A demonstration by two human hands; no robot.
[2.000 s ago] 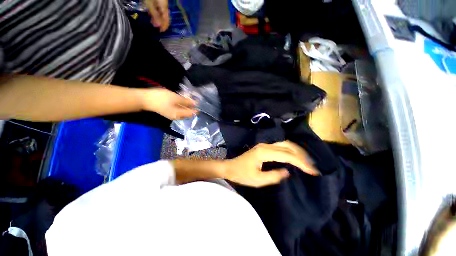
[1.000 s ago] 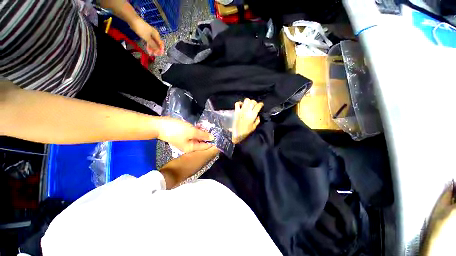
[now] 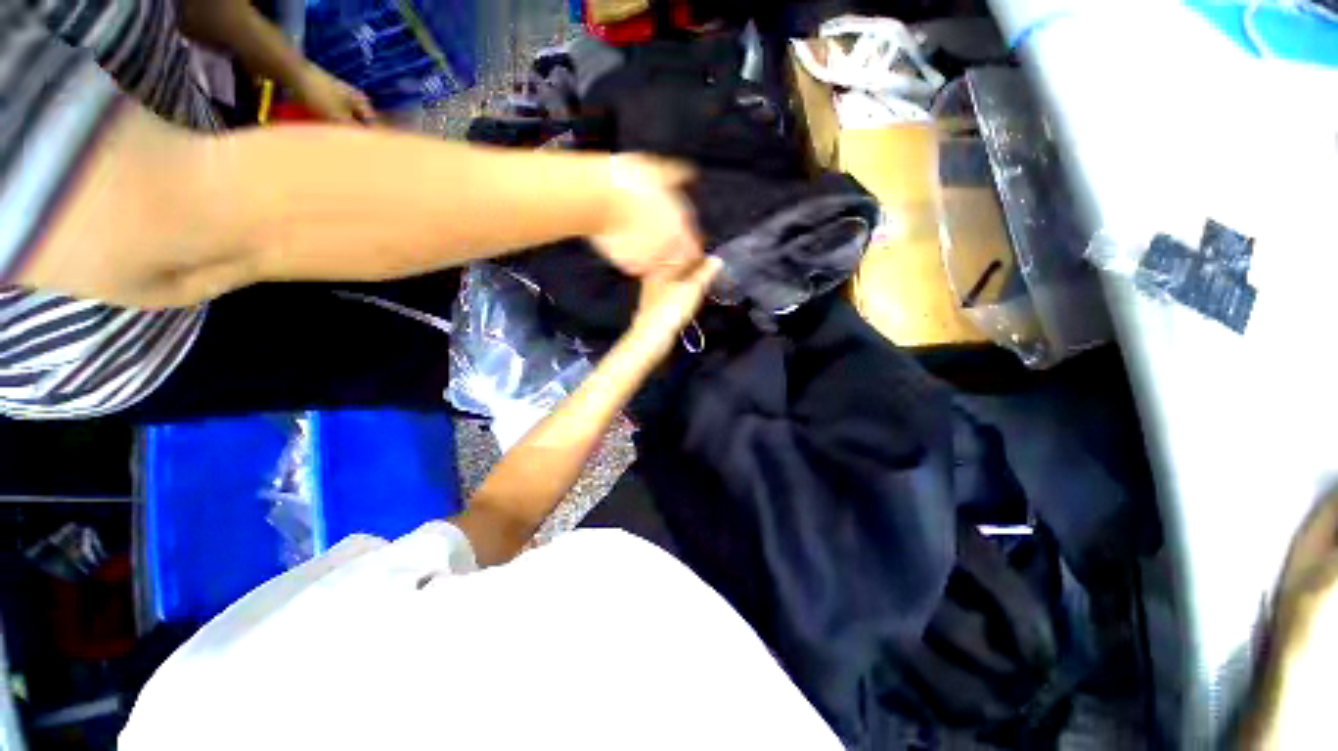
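Note:
Black garments (image 3: 836,455) lie heaped in front of me, with a grey lining showing at one opening. My left hand (image 3: 678,298) is at the garment's edge beside this opening, its fingers closed on the cloth, slightly blurred. Another person's blurred hand (image 3: 649,220) reaches in from the left and meets my fingers, hiding part of the contact. A thin white loop (image 3: 693,336) hangs just below. My right hand (image 3: 1310,565) is at the far right over the table, cut off by the picture's edge; its fingers are not clear.
The long white table (image 3: 1115,162) runs down the right, with dark scraps (image 3: 1206,275) on it. A cardboard carton (image 3: 898,220) and clear plastic (image 3: 1013,220) stand beside it. A crumpled clear bag (image 3: 506,345) lies left of the garments. Blue bins (image 3: 385,492) are at lower left.
My left hand has moved up to the garment's edge. The other person's hand has moved from the small dark packet to the garment. Dark scraps now show on the table; the view has shifted.

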